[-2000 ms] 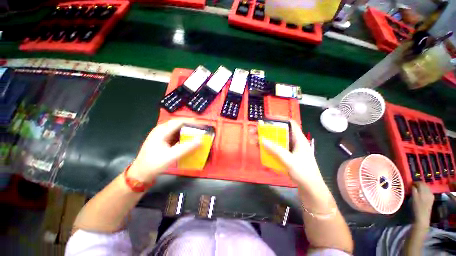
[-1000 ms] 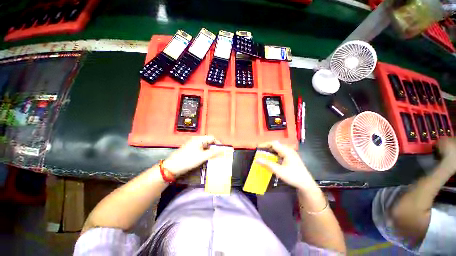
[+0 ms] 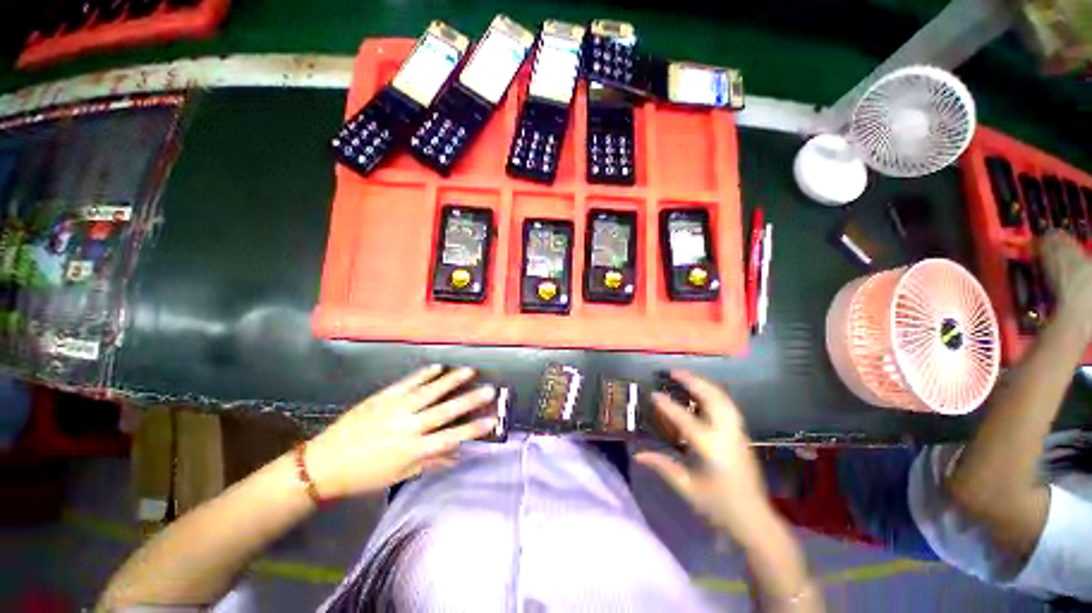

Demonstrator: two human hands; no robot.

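The red phone tray [image 3: 381,266] lies on the dark bench. Several open flip phones [image 3: 557,102] lean over its far row, some with lit screens; one lies sideways at the right. Several closed black phones [image 3: 463,253] sit upright in its near pockets; the leftmost near pocket is empty. Flat brown-black batteries [image 3: 558,395] lie at the table's near edge. My left hand [image 3: 413,434] has spread fingers at the leftmost battery [image 3: 497,414]. My right hand [image 3: 709,455], blurred, has fingers apart around a dark battery at the right [image 3: 671,417]. Neither hand visibly holds anything.
A red pen [image 3: 756,269] and a white stick [image 3: 764,278] lie right of the tray. Beyond stand a pink fan [image 3: 912,337] and a white fan [image 3: 912,121]. Another person's arm [image 3: 1018,395] reaches to a red tray [image 3: 984,216] at the right.
The two yellow-faced phones have left my hands, and two more closed phones now stand in the tray's middle near pockets. My hands have moved apart beside the batteries.
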